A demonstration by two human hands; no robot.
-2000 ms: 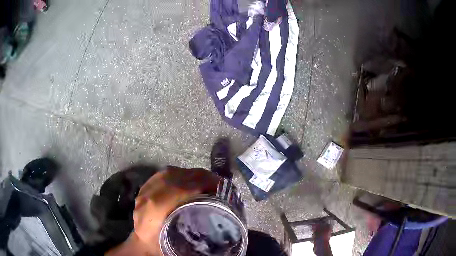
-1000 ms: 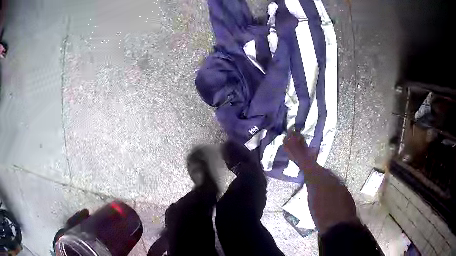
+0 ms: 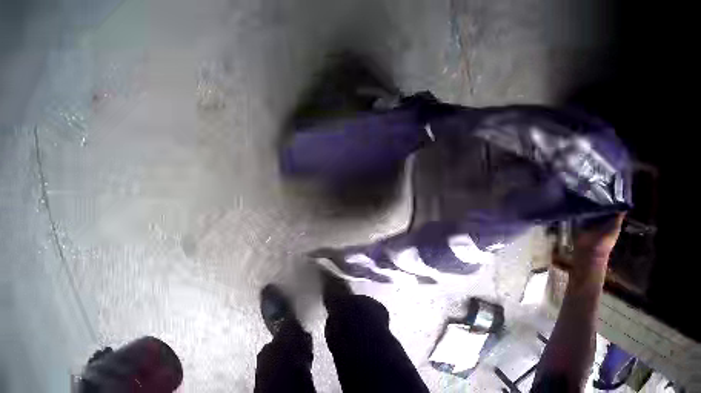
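Observation:
A purple hooded garment with white stripes [image 3: 476, 169] is lifted and spread sideways across the middle, partly blurred. My right hand [image 3: 603, 234] is closed on its right end, arm rising from the bottom right. A dark round object with a reddish tint, likely the drink bottle [image 3: 142, 367], is at the lower left, blurred and cut off by the bottom edge. I cannot make out my left hand; whether it holds the bottle is hidden.
My dark-trousered legs and a shoe [image 3: 274, 307] are at the bottom centre. A dark flat item with white paper [image 3: 460, 345] lies on the speckled floor [image 3: 223, 284]. A pale box or ledge [image 3: 649, 326], another white sheet [image 3: 536, 287] and a dark frame are at right.
My right hand has taken hold of the garment and drawn it up and to the right; it lay spread on the floor before. The dark red object has shifted lower left as the view moved.

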